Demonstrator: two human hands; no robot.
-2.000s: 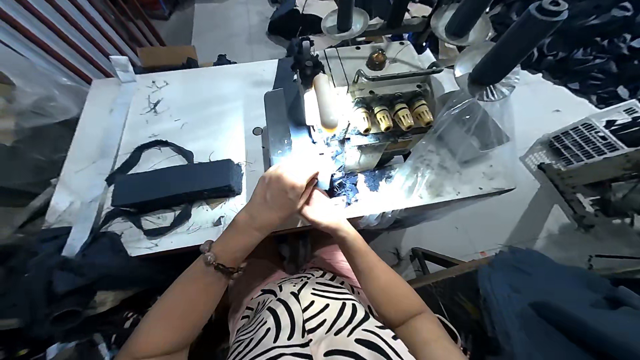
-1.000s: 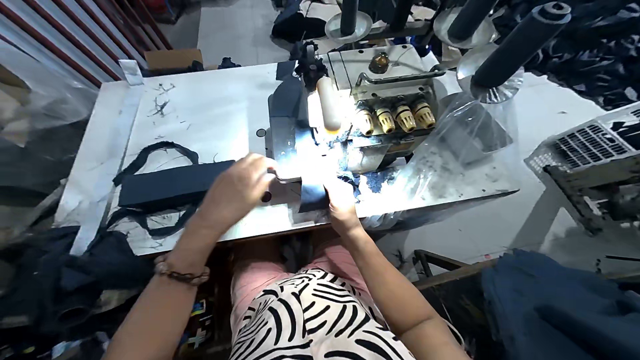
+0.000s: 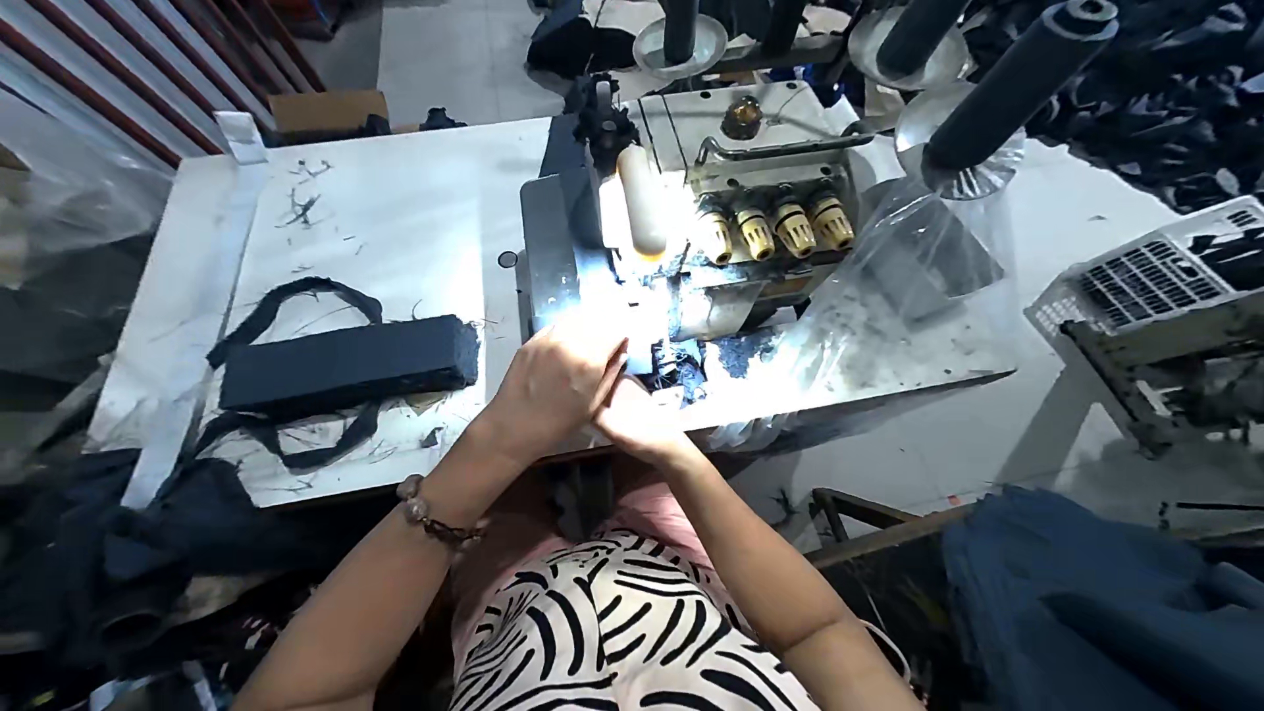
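An overlock sewing machine (image 3: 770, 148) with yellow tension dials (image 3: 755, 235) stands on the white table, its lamp glaring over the needle area. My left hand (image 3: 553, 390) and my right hand (image 3: 632, 415) meet just in front of the machine, fingertips close together. A bit of dark fabric (image 3: 642, 365) shows at their fingers, but glare and the hands hide most of it, so the grip cannot be told. Left of the hands lies a dark rectangular fabric bundle (image 3: 346, 365), with a dark strap (image 3: 306, 286) curving around it.
Thread cones (image 3: 1007, 89) rise behind the machine. A clear plastic bag (image 3: 918, 247) lies to its right. A white plastic basket (image 3: 1155, 276) is at the far right. Dark fabric piles lie at the lower left and lower right (image 3: 1086, 592). Thread scraps (image 3: 301, 207) dot the tabletop.
One second ago my hands were apart, with a dark fabric piece visible between them at the table edge. They have come together, my left hand moving right toward the machine.
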